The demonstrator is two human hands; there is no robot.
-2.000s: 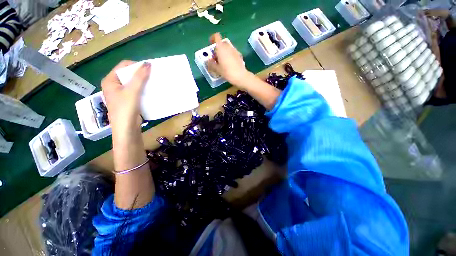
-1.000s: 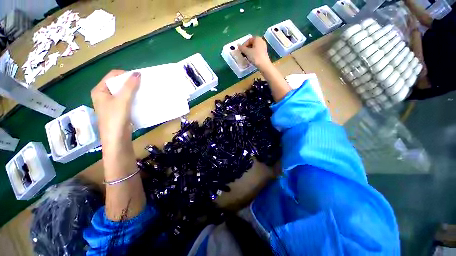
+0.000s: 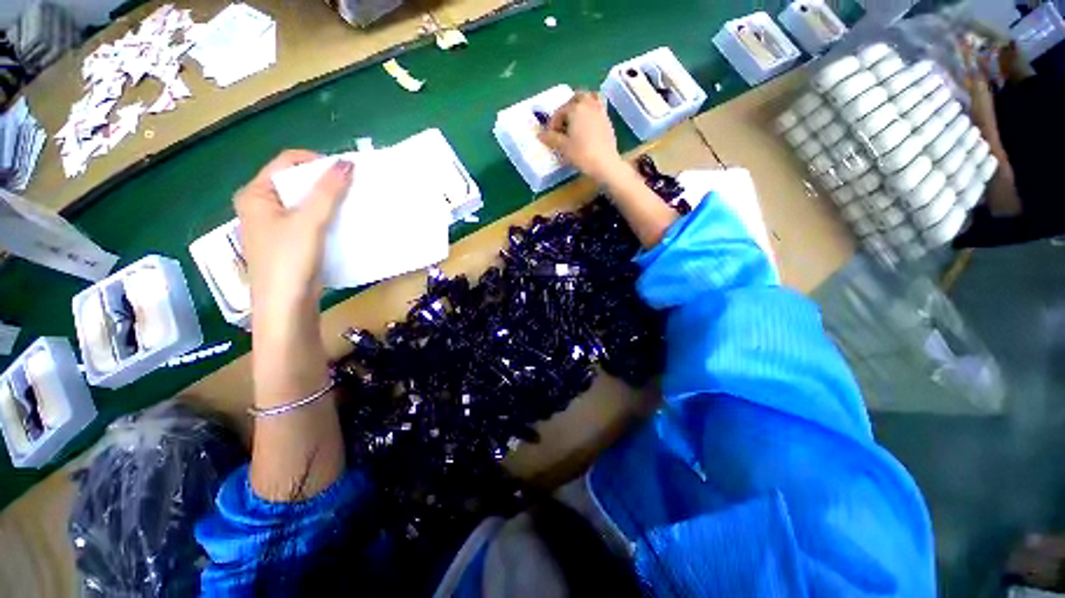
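Note:
My left hand [image 3: 286, 228] grips a stack of white square leaflets [image 3: 391, 222] above the near edge of the green belt. The stack partly covers a white box behind it. My right hand [image 3: 580, 138] is over an open white box [image 3: 522, 160] on the belt, fingertips bent down at its recess. What the fingers hold, if anything, is too small to tell. A large loose pile of black cables [image 3: 502, 339] with shiny plugs lies on the brown bench between my arms. Another white box [image 3: 654, 94] with a dark cable in it stands right of my right hand.
More white boxes stand on the belt [image 3: 327, 117] at left [image 3: 138, 318] and far right. A spare leaflet stack [image 3: 736, 204] lies on the bench. A dark-filled polybag [image 3: 152, 502] is at lower left, wrapped white products [image 3: 893, 140] at right, beside another person's arm [image 3: 993, 140]. Paper pieces [image 3: 129, 76] lie opposite.
Boxes on the belt have shifted left since two seconds ago. My right hand moved right to another box, and has drawn slightly back left since one second ago. My left hand still holds the leaflets.

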